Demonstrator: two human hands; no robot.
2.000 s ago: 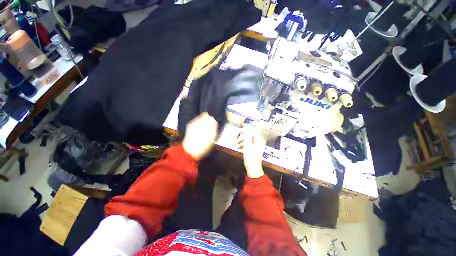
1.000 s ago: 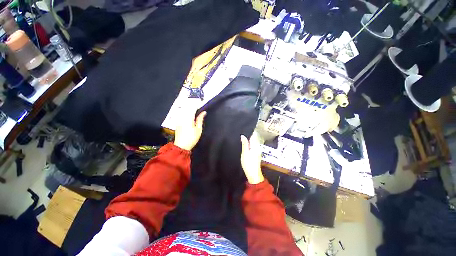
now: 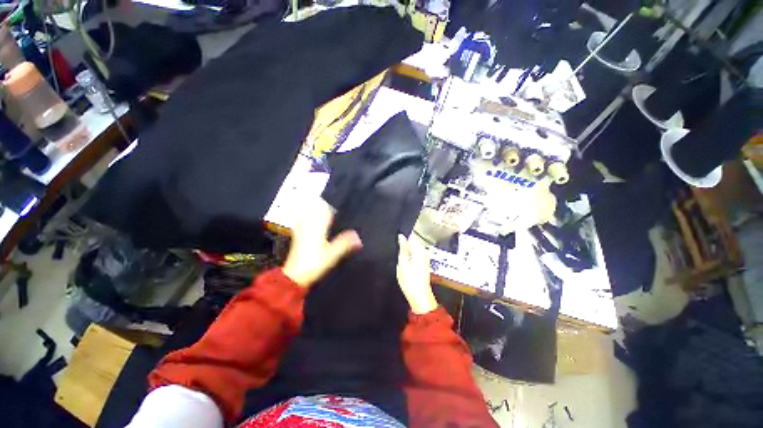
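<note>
The black garment piece [image 3: 364, 217] lies on the left part of the white machine table, its right edge along the needle area [image 3: 431, 163], and hangs down over my lap. My left hand [image 3: 316, 249] is at its left edge, bare, fingers apart, slightly blurred; whether it touches the cloth is unclear. My right hand [image 3: 414, 272] lies at the cloth's right edge near the table's front edge, fingers extended, thumb side partly hidden. The white JUKI overlock machine [image 3: 519, 175] stands right of the cloth. The presser foot is too small to make out.
A large black stack of panels [image 3: 217, 142] spreads left of the machine. A yellow-brown strip [image 3: 347, 109] lies beside it. A side table with bottles [image 3: 42, 92] is far left, a wooden stool [image 3: 96, 376] lower left, dark cloth heaps [image 3: 694, 359] lower right, thread stand holders [image 3: 690, 159] upper right.
The black piece, blurred on the table first, came to lie flat beside the needle area and over my lap; its far end now shows a pointed corner. My left hand has shifted slightly down.
</note>
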